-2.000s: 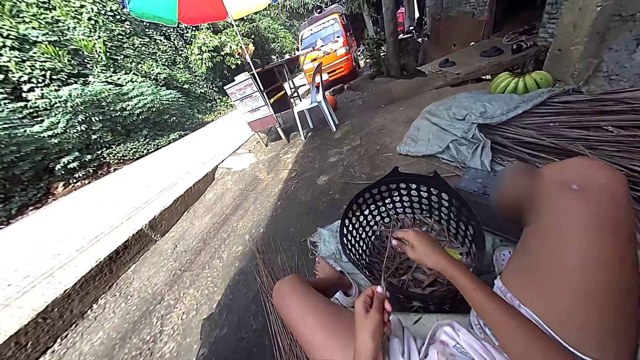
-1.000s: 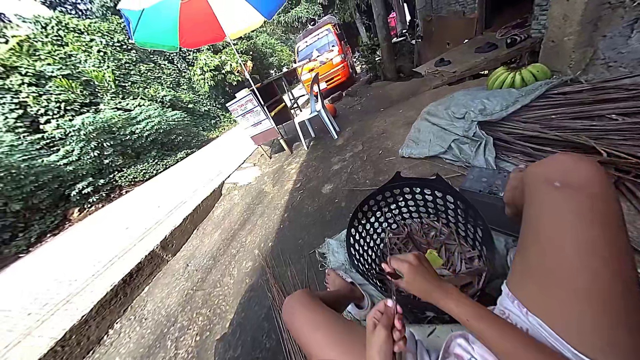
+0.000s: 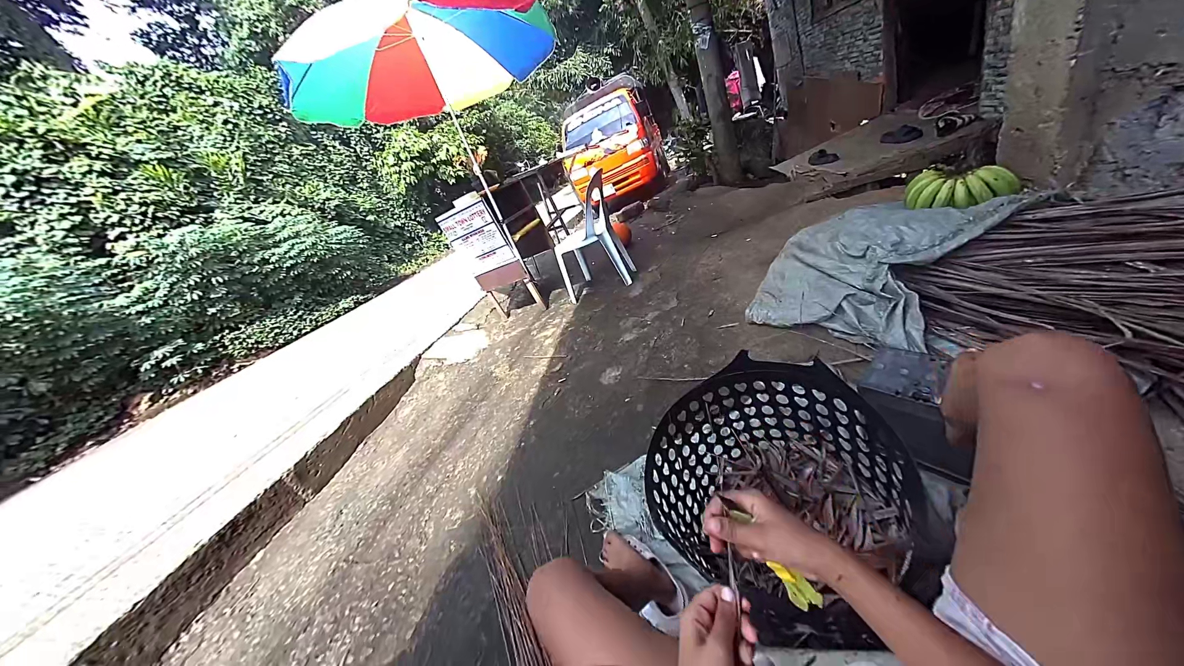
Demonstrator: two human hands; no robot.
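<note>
My left hand [image 3: 718,629], low in the head view, pinches a thin brown palm-leaf rib [image 3: 732,566] that runs up to my right hand. My right hand [image 3: 772,532] is closed around the upper part of the rib, over the near left part of a black perforated plastic basket [image 3: 668,481]. A dark tip, perhaps of a blade, shows at its fingers, with something yellow-green beside them. Dry brown leaf scraps [image 3: 814,472] fill the basket's bottom. Below the right wrist is a yellow piece [image 3: 797,586], its nature unclear.
Thin ribs [image 3: 513,592] lie on the ground beside the left knee. A large pile of dry fronds [image 3: 1064,268] and a grey-green sack [image 3: 842,268] lie at right, near green bananas [image 3: 962,188]. A dark box [image 3: 911,407] stands behind the basket. Farther off are a plastic chair [image 3: 597,236] and umbrella [image 3: 407,60].
My right hand was higher above my left two seconds ago, and both hands stay on the thin strand. The yellow piece now shows below my right wrist; a second ago yellow showed above the hand.
</note>
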